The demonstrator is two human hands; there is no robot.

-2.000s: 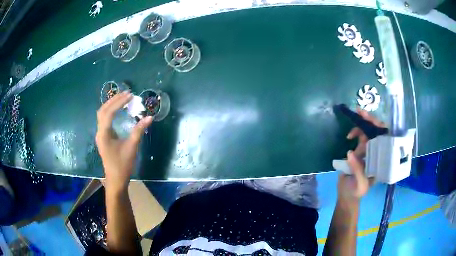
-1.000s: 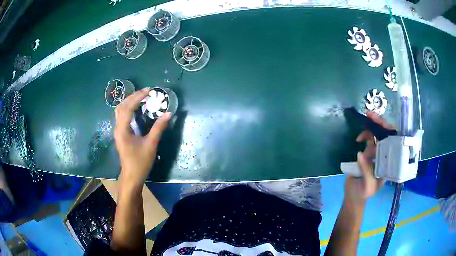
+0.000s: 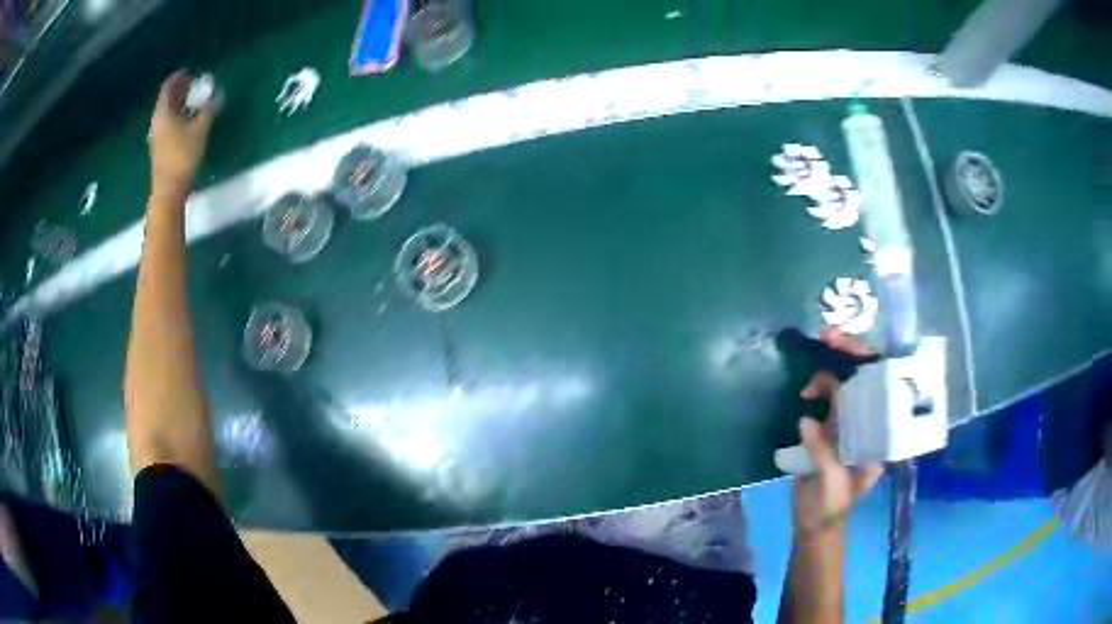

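My left hand [image 3: 181, 137] is stretched out at the upper left, over the green belt beyond the white rail. Its fingers are around a small whitish thing [image 3: 200, 93], blurred, apparently a fan blade wheel or housing. My right hand [image 3: 834, 445] grips the dispensing gun [image 3: 896, 402] by its black handle. The gun's long translucent barrel [image 3: 879, 183] points away from me, with a green tip [image 3: 857, 107]. Several see-through fan housings with coppery centres stand on the bench, one near the middle [image 3: 437, 268] and one nearer me [image 3: 278, 338]. White fan blades [image 3: 849, 305] lie left of the barrel.
The white rail [image 3: 585, 88] separates the bench [image 3: 634, 329] from the green belt. On the belt are a loose white blade [image 3: 298, 89], a blue tray with a red edge [image 3: 379, 33] and a round housing [image 3: 440, 33]. A grey post [image 3: 997, 39] is at upper right. Another housing [image 3: 974, 184] lies right of the gun.
My left hand has moved from the near bench to over the belt. The housing with the white blade no longer shows at its former bench spot. The view has shifted; my right hand still holds the gun.
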